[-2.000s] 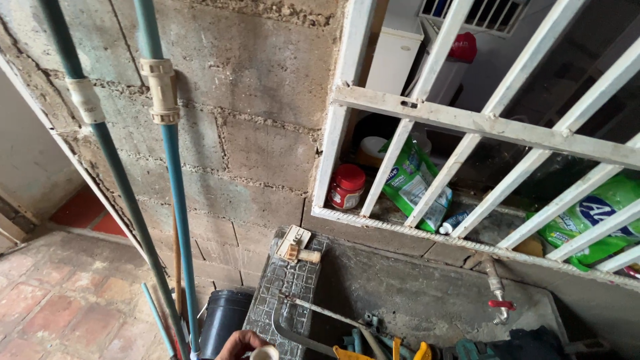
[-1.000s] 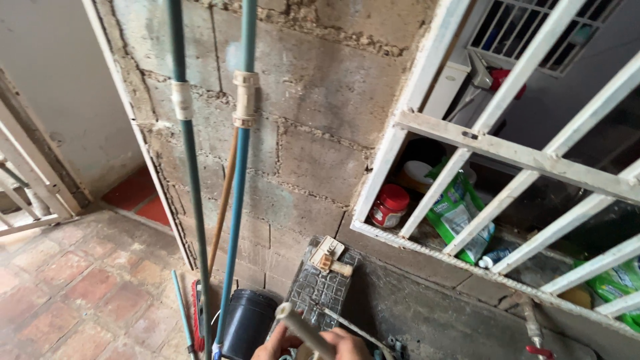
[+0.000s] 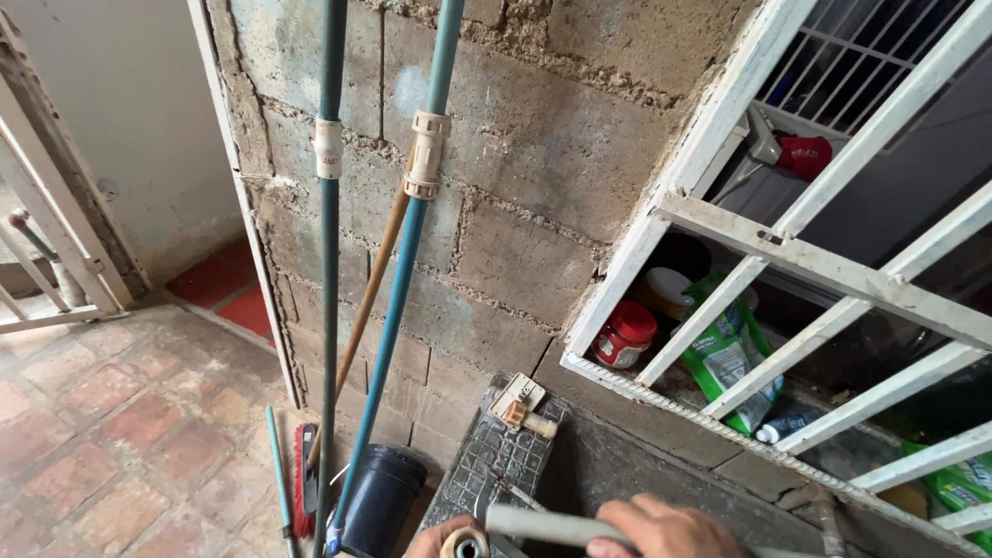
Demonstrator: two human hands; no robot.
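Observation:
At the bottom edge, my left hand [image 3: 431, 540] holds a beige plastic pipe fitting [image 3: 465, 545] with its round opening facing up. Beside it my right hand [image 3: 668, 529] grips a grey plastic pipe [image 3: 542, 524], whose end lies close to the fitting; whether they touch I cannot tell. Beyond my hands, another beige fitting [image 3: 527, 418] lies on a small off-white plate [image 3: 518, 394] at the corner of the concrete sink's ribbed slab [image 3: 496, 457]. Two blue-green pipes run down the block wall, one with a white coupling [image 3: 328, 149], the other with a beige union [image 3: 427, 155].
A black bucket [image 3: 381, 496], a red-bristled broom [image 3: 304, 480] and a thin blue-green stick [image 3: 277, 473] stand at lower left. White window bars [image 3: 821, 267] slant across the right, with a red-lidded jar [image 3: 625, 335] and a green pouch [image 3: 732, 356] behind them.
The grey pipe has tipped from steeply upright to nearly level, and my right hand has moved to the right, away from my left. The beige fitting in my left hand now shows.

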